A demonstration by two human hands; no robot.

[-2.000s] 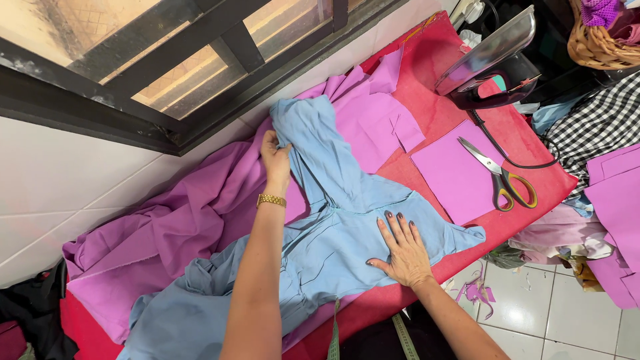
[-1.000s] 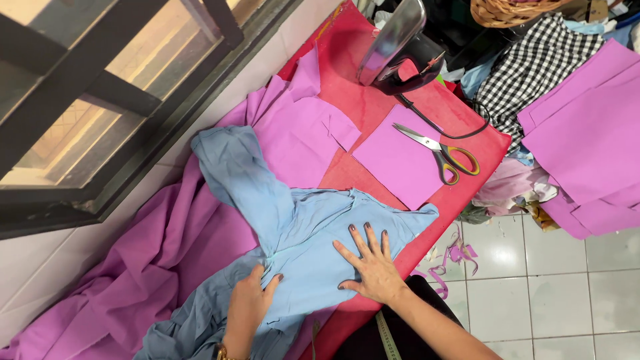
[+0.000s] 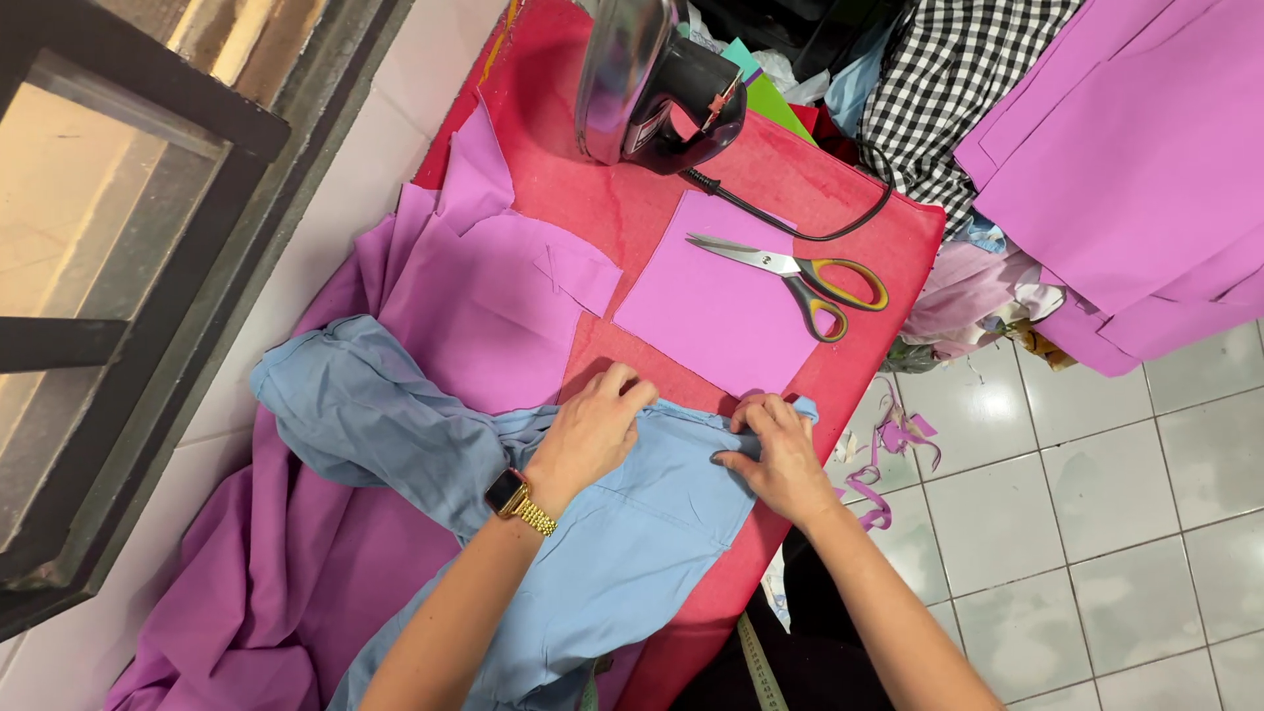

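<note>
A light blue garment [image 3: 632,533] lies across a red-covered table [image 3: 681,632]. My left hand [image 3: 597,425], with a watch on a gold band, pinches the garment's upper edge near the middle. At the right end of that edge my right hand [image 3: 780,454] grips the fabric between thumb and fingers. A rumpled sleeve-like part [image 3: 385,425] extends to the left. Scissors [image 3: 790,272] with black and yellow handles rest slightly apart on a cut pink-purple fabric piece [image 3: 691,326], just above my right hand. More pink-purple fabric [image 3: 474,326] lies beyond and beneath the garment.
A clothes iron [image 3: 662,99] stands at the table's far end, its black cord [image 3: 790,232] curving right. Along the left runs a dark-framed window [image 3: 197,197]. Black-and-white checked cloth [image 3: 948,99] and purple fabric [image 3: 1136,168] hang at the upper right. Purple scraps [image 3: 889,434] lie on the tiled floor.
My right hand has gone from lying flat on the blue garment to gripping its upper edge. My left hand has moved from the garment's left part to that same edge. The view has shifted.
</note>
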